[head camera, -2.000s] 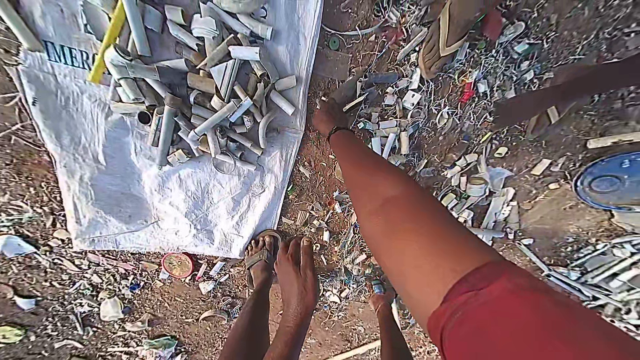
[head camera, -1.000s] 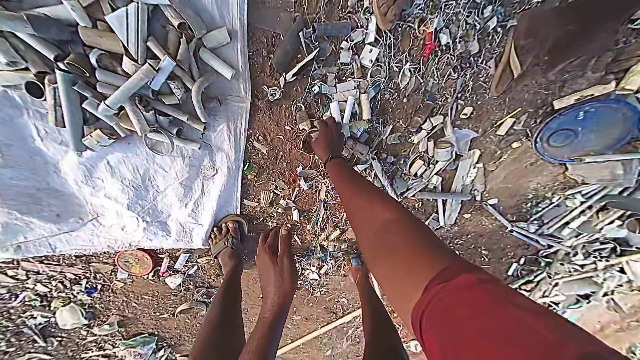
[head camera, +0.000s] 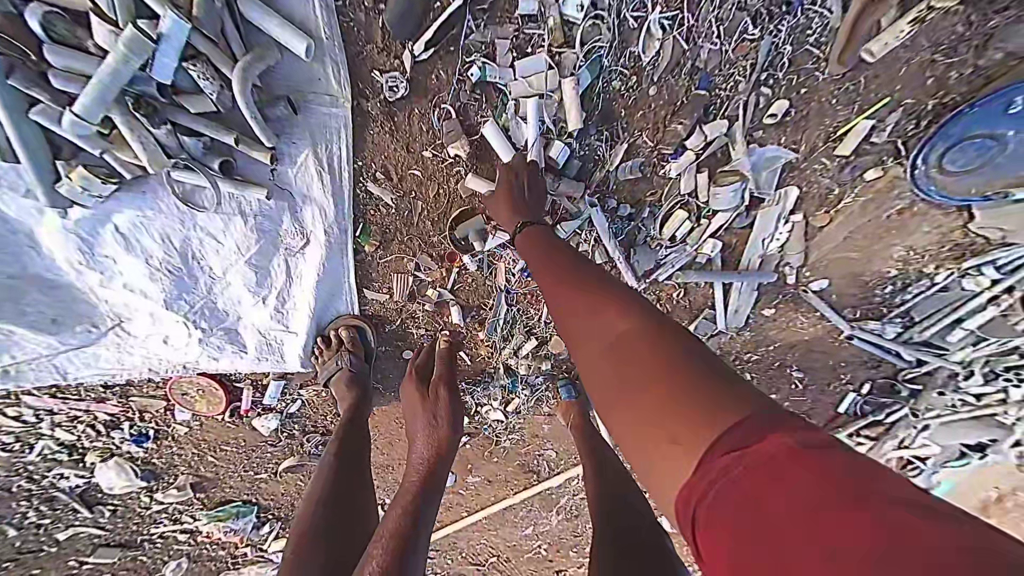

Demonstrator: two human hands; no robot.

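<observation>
Reaching into scattered plastic scrap, my right hand has its fingertips down at a short white pipe piece; whether they grip it cannot be told. Another white pipe piece lies just beside the fingers, and a brown ring-shaped piece is below the hand. My left hand hangs low between the legs, fingers pointing forward, with a small pale bit at the fingertips that I cannot make out. A heap of cut grey and white pipes lies on the white woven sheet at the left.
A blue round lid lies at the right edge, above a pile of pale plastic strips. My sandalled foot is at the sheet's corner. A red-rimmed disc and a long thin stick lie on the dirt.
My right hand has left the brown ring-shaped piece it was at one second ago and moved up to the white pipe pieces. The left hand stays low between the legs.
</observation>
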